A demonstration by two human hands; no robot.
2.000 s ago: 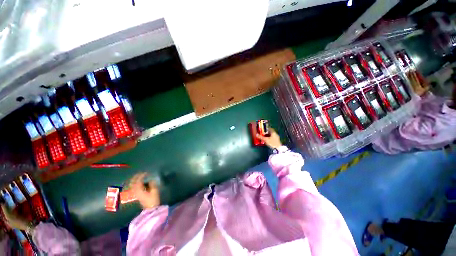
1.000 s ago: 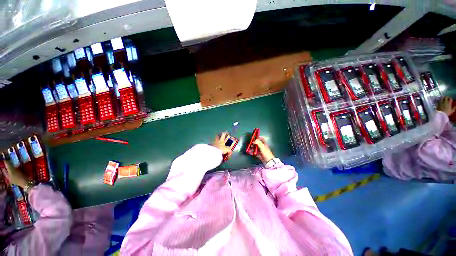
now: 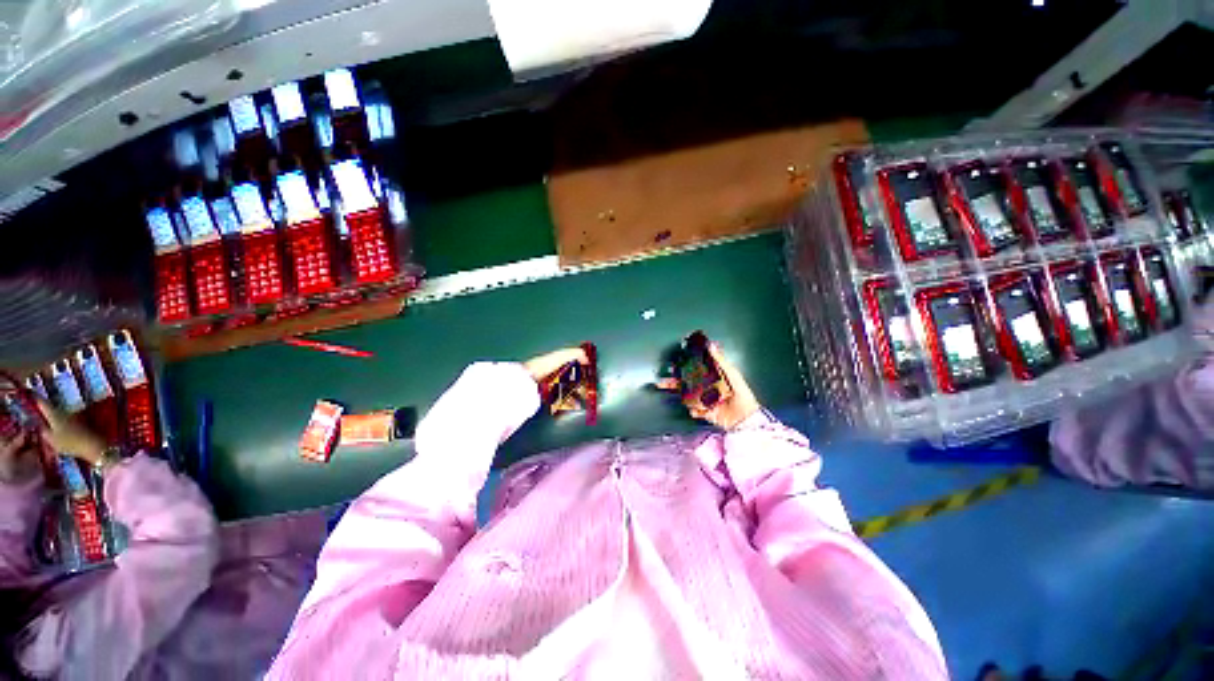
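My left hand [image 3: 549,367] holds a small red-edged piece with a dark and pale inner face [image 3: 573,385] above the green bench. My right hand [image 3: 726,389] holds a dark red-edged phone or housing [image 3: 695,369] a little to the right, apart from the first. The fingers cover part of both pieces, and fine detail is too small to tell. To the left on the bench lie a small red-and-white piece [image 3: 321,431] and an orange piece with a dark end [image 3: 373,427], close together.
Stacked clear trays [image 3: 919,423] with red phones stand at right. Open red phones [image 3: 310,256] stand in a raised tray at back left. A brown board [image 3: 692,200], red pen [image 3: 329,349] and blue pen [image 3: 205,434] lie on the bench. Pink sleeves of other people [image 3: 167,512] show at both sides.
My left hand has left the orange piece at left and now holds a red-edged piece near the centre. The piece in my right hand is turned, now showing a dark face. The view has shifted.
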